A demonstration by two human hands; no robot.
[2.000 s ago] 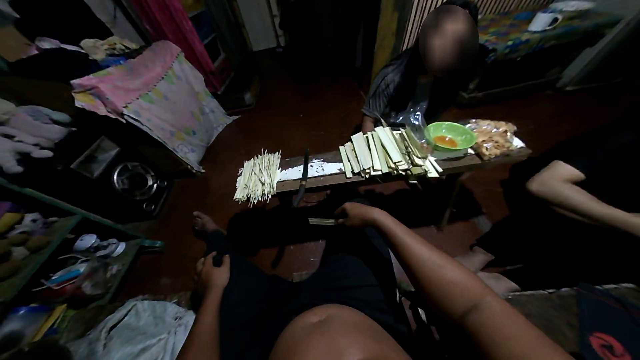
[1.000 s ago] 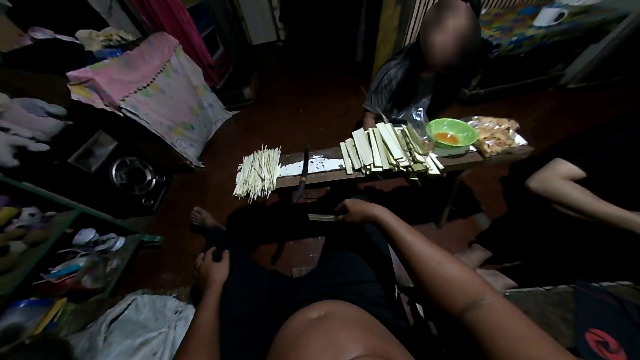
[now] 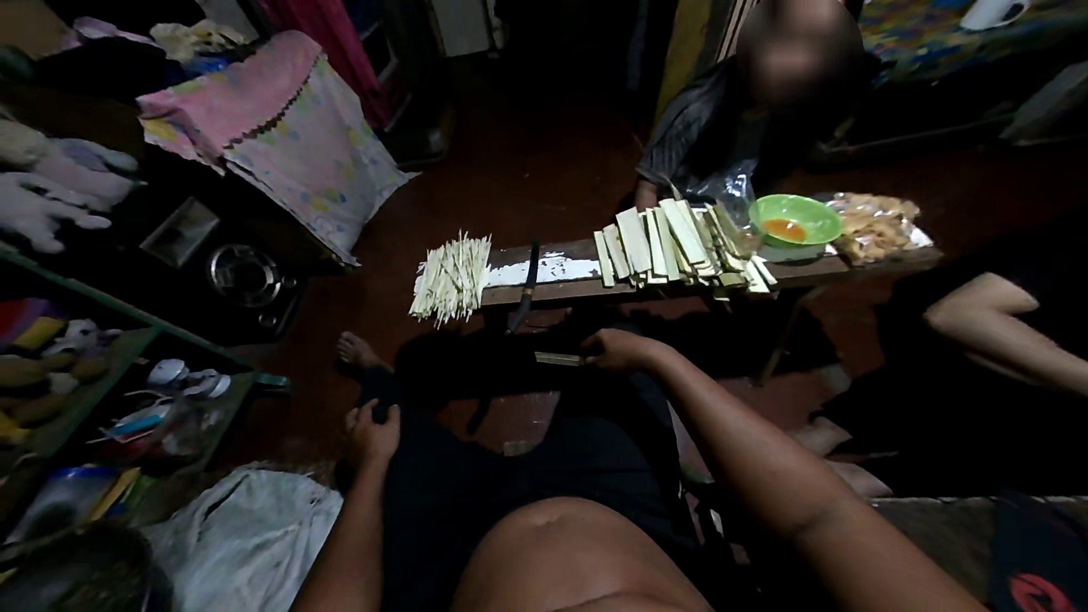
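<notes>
My right hand, over my right thigh, is closed on a short flat strip, likely split bamboo, that points left. My left hand rests on my left knee and holds nothing. Ahead stands a narrow wooden bench. On its left end lies a pile of thin pale sticks. A long dark-bladed knife lies across the bench beside them, its handle over the near edge. Wider pale split strips are heaped farther right.
A green bowl with orange liquid and a plastic bag of food stand at the bench's right end. One person sits behind the bench, another at the right. A speaker and a shelf stand left; a white sack lies lower left.
</notes>
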